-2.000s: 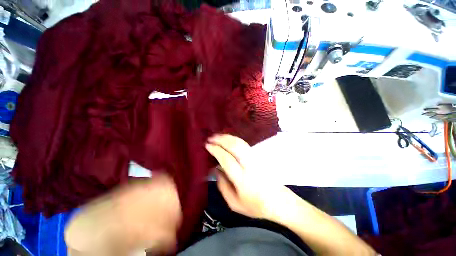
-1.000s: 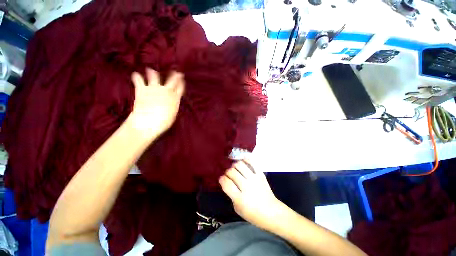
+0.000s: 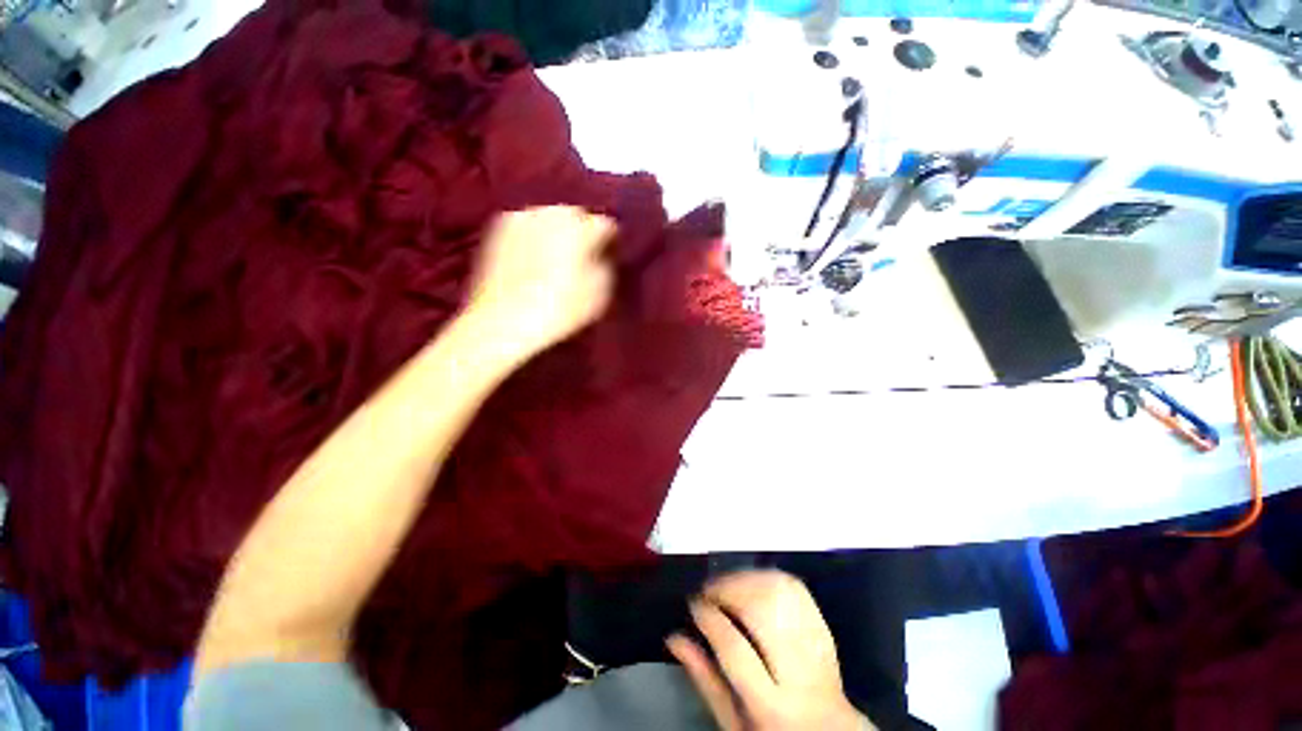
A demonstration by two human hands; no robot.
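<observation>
A large heap of dark red cloth (image 3: 357, 271) covers the left of the table and hangs over its front edge. Its gathered section (image 3: 721, 306) lies lit pinkish red beside the presser foot (image 3: 775, 271) of the white sewing machine (image 3: 1000, 100). My left hand (image 3: 550, 274) is on the cloth left of the needle, fingers curled; it is slightly blurred, and its fingertips seem to grip the cloth. My right hand (image 3: 764, 643) is in front of the table edge above my lap, fingers apart, with no cloth seen in it.
A black phone (image 3: 1007, 309) lies under the machine arm. Small scissors (image 3: 1157, 404), an orange cord (image 3: 1245, 443) and an olive cord coil (image 3: 1275, 386) are at the right. A blue crate (image 3: 1047, 593) with red cloth stands below right. A white paper (image 3: 957, 668) lies beside it.
My left hand has moved right towards the needle and its fingers have closed. My right hand has moved down, off the table edge. The cloth's right edge now runs slanting down from the needle.
</observation>
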